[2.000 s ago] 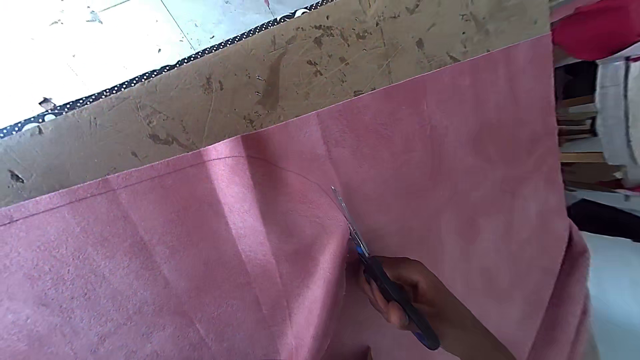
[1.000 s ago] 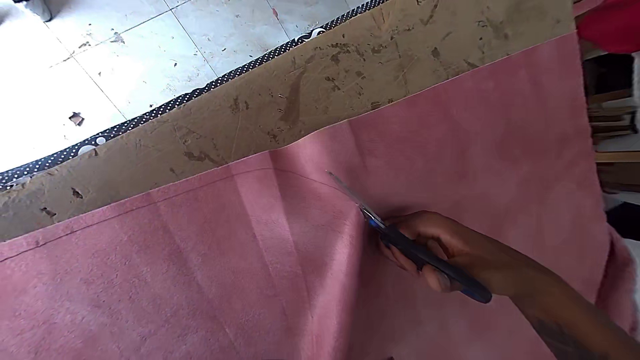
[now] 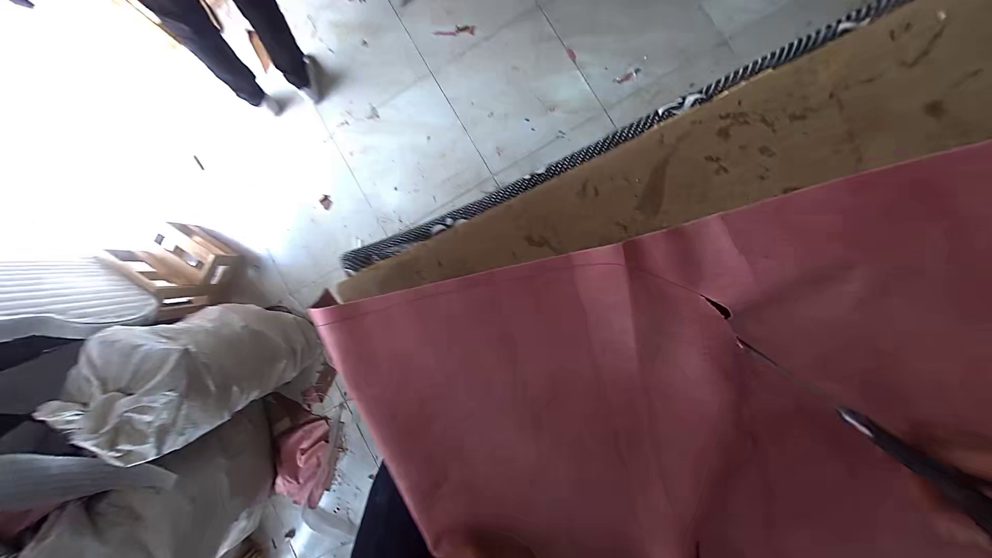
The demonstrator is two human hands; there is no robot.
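A large pink suede-like sheet (image 3: 527, 387) lies over a brown, stained board, with a thin curved line drawn near its upper edge. My right hand (image 3: 961, 453), blurred and cut off by the right edge, grips the black handle of a pair of scissors (image 3: 903, 449). The blades point up and left along the sheet and are hard to make out. Ahead of the handle, a short dark slit (image 3: 717, 308) opens in the sheet on the drawn line. A dim patch at the bottom edge may be part of my left hand; its hold cannot be told.
The brown board (image 3: 659, 186) has a black-and-white patterned cloth edge (image 3: 535, 180). Beyond lies a tiled floor (image 3: 434, 132) with scraps, where a person's legs (image 3: 232, 46) show. Stuffed whitish sacks (image 3: 186, 372) and a wooden stool-like frame (image 3: 186, 267) are at left.
The view has swung strongly left, bringing the sheet's left corner, the sacks and a person's legs into sight. My right hand with the scissors is now at the right edge; a dark slit shows.
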